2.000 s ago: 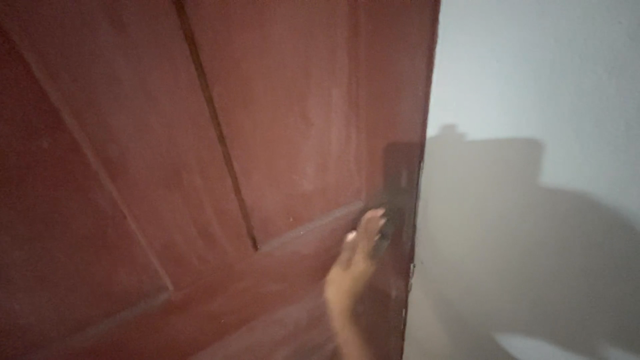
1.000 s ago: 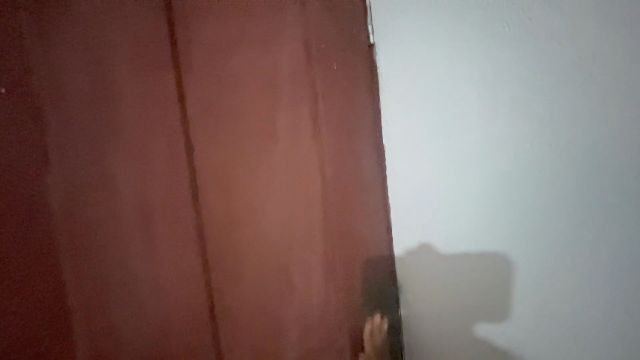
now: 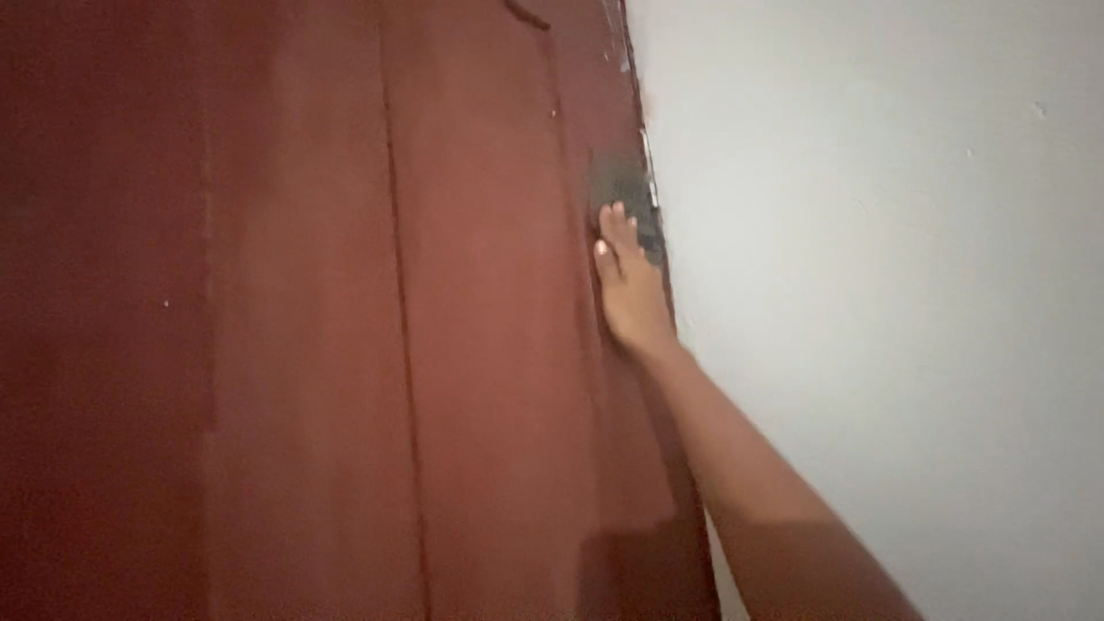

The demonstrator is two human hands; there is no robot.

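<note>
My right hand (image 3: 634,289) lies flat against the right edge of a reddish-brown panelled door (image 3: 492,310), with its fingers pointing up. Around and above the fingertips is a dark grey-green patch (image 3: 623,177) on the door's surface; whether it is a stain, paint or something under the fingers cannot be told. The forearm comes in from the lower right. Nothing shows in the hand. My left hand is out of view.
A pale wall (image 3: 862,259) stands to the right of the door, meeting its edge. Pale chipped spots run along that edge above the hand. A dark shadow falls across the door's lower right.
The view has shifted. My right hand, low on the door's right edge in the earlier frames, now shows with its whole forearm, higher in the picture.
</note>
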